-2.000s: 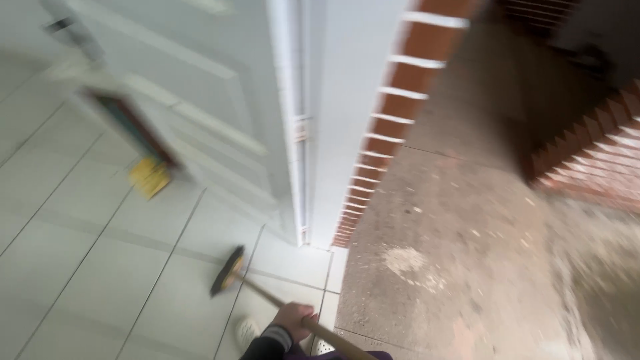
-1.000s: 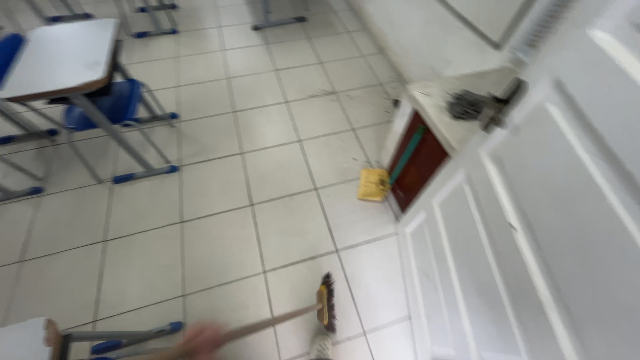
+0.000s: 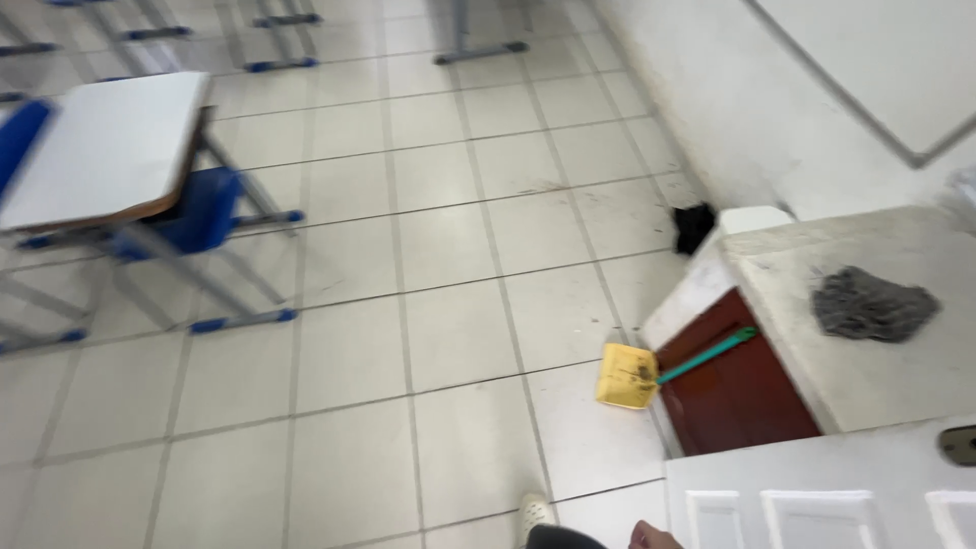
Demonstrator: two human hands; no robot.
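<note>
At the bottom edge a small part of a hand shows, by its place my right hand [image 3: 654,536]; the frame cuts off the rest, so whether it holds anything is hidden. My left hand is out of view, and so is the broom. Up from the visible hand, a yellow dustpan [image 3: 627,377] with dark debris in it rests on the tiled floor. Its green handle [image 3: 709,355] leans against a dark red cabinet door [image 3: 740,404]. A crumpled grey cloth [image 3: 873,305] lies on the pale countertop [image 3: 862,381].
A white panelled door [image 3: 823,488] stands at lower right. A white-topped school desk [image 3: 114,145] with a blue chair [image 3: 202,210] is at left, more desk legs behind. A black item [image 3: 693,227] lies beside the counter; debris dots the tiles. My pale shoe [image 3: 535,512] is at the bottom.
The view has swung from the doorway into the room. The broom and the hand on its handle, both seen in the earlier frames, have left the view.
</note>
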